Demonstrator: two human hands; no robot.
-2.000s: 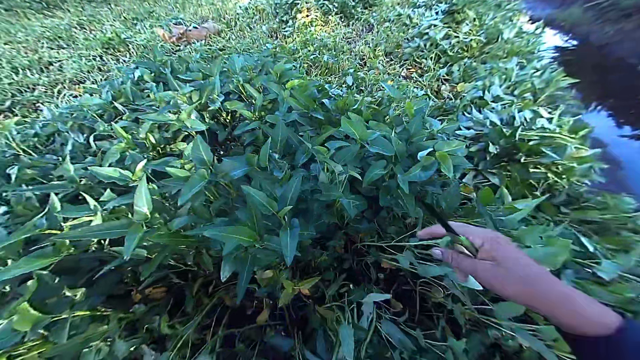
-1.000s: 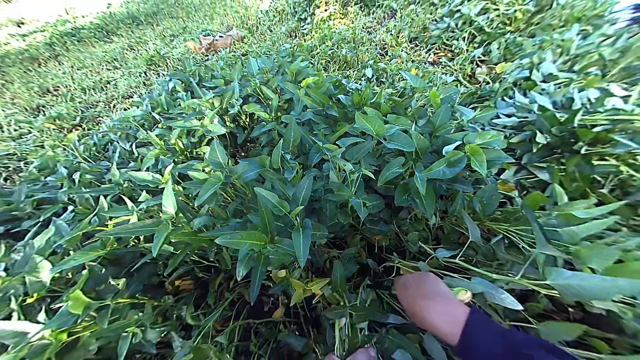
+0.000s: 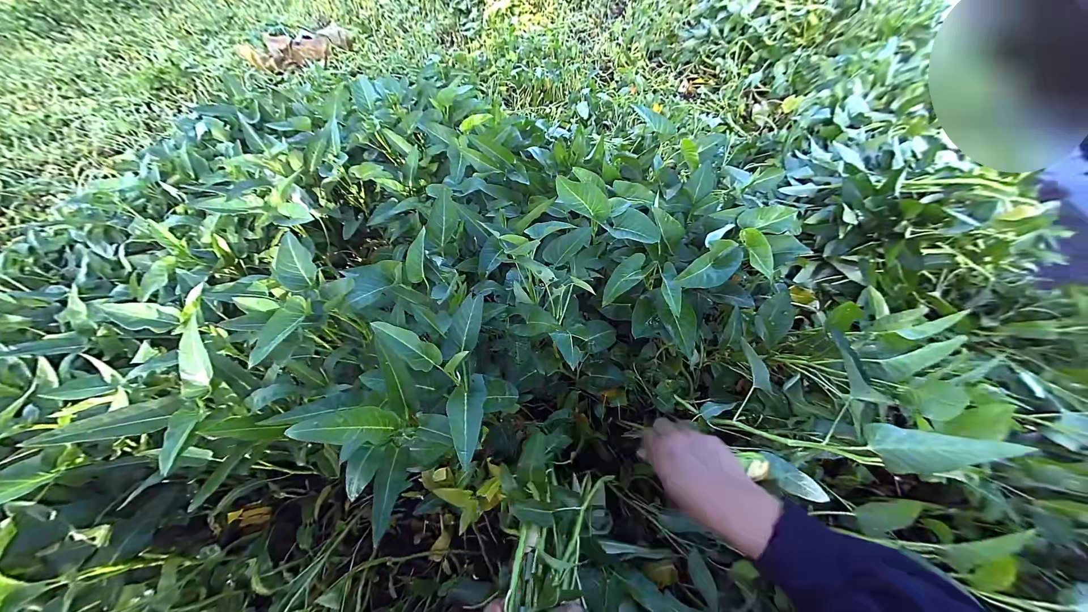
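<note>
Leafy green plants (image 3: 459, 331) with pointed leaves and long stems fill the middle. My right hand (image 3: 693, 472) reaches in low, right of centre, its fingers down at the dark base of the plants and partly hidden. Whether it grips anything is unclear. A small pale, rounded end (image 3: 755, 467) shows beside its wrist; I cannot tell what it belongs to. Only the fingers of my left hand (image 3: 544, 606) show at the bottom edge, around a bunch of green stems (image 3: 548, 552) that stands upright.
Brown dry leaves (image 3: 297, 49) lie on low grass (image 3: 76, 93) at the upper left. Long stems with broad leaves (image 3: 935, 449) sprawl at the right, near my sleeve (image 3: 850, 565). A blurred round patch covers the upper right corner.
My right hand has moved left and down into the plants. The dark slim tool seen in it two seconds ago is out of sight. My left fingers have come in at the bottom edge.
</note>
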